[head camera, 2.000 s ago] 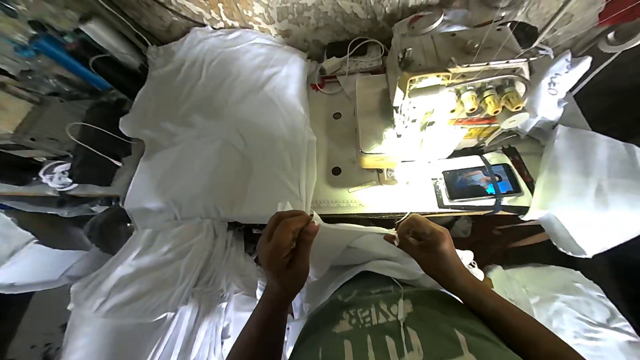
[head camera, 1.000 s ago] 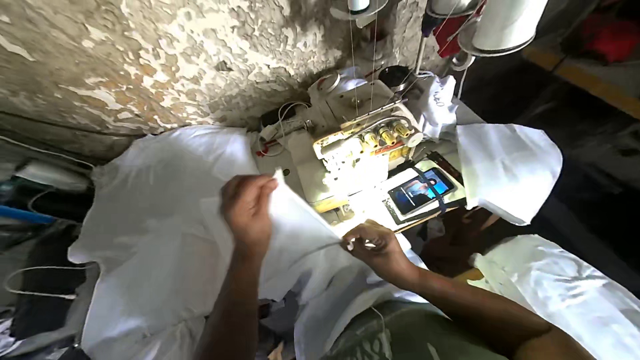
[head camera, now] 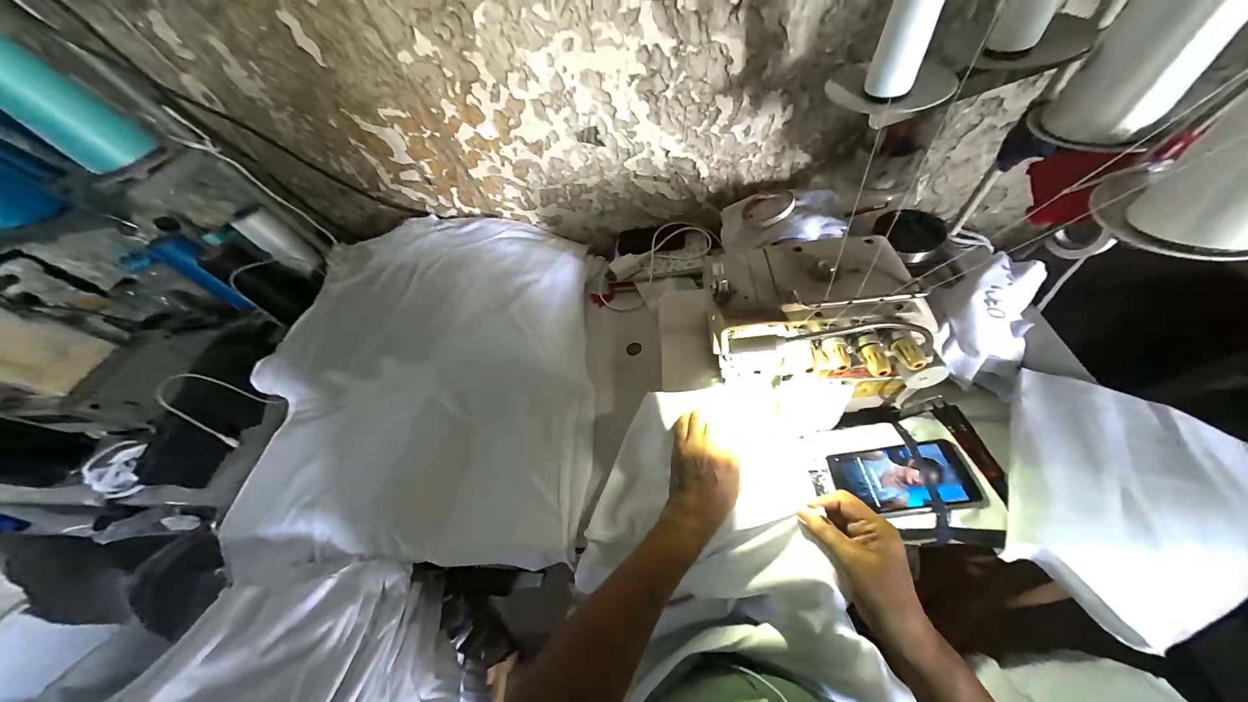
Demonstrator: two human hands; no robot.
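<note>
White fabric [head camera: 634,487] lies over the front of an overlock sewing machine [head camera: 829,302], its far edge in the bright lamp glare by the needle area, where detail is washed out. My left hand [head camera: 704,468] rests on this fabric just in front of the machine, fingers pointing away from me; whether they grip it I cannot tell. Lower and to the right, my right hand [head camera: 858,546] pinches the fabric's edge between thumb and fingers. White threads run down to the machine from thread cones [head camera: 905,49] above it.
A stack of white cloth [head camera: 439,390] covers the left of the table. A phone [head camera: 907,476] under a dark strap lies right of the machine, beside a hanging white cloth [head camera: 1121,497]. A power strip [head camera: 663,255] with cables sits behind. A rough wall [head camera: 585,117] stands at the back.
Both hands were holding the fabric near my body, then stretched it out in front of the machine. Now the fabric lies at the needle area, with my left hand on top.
</note>
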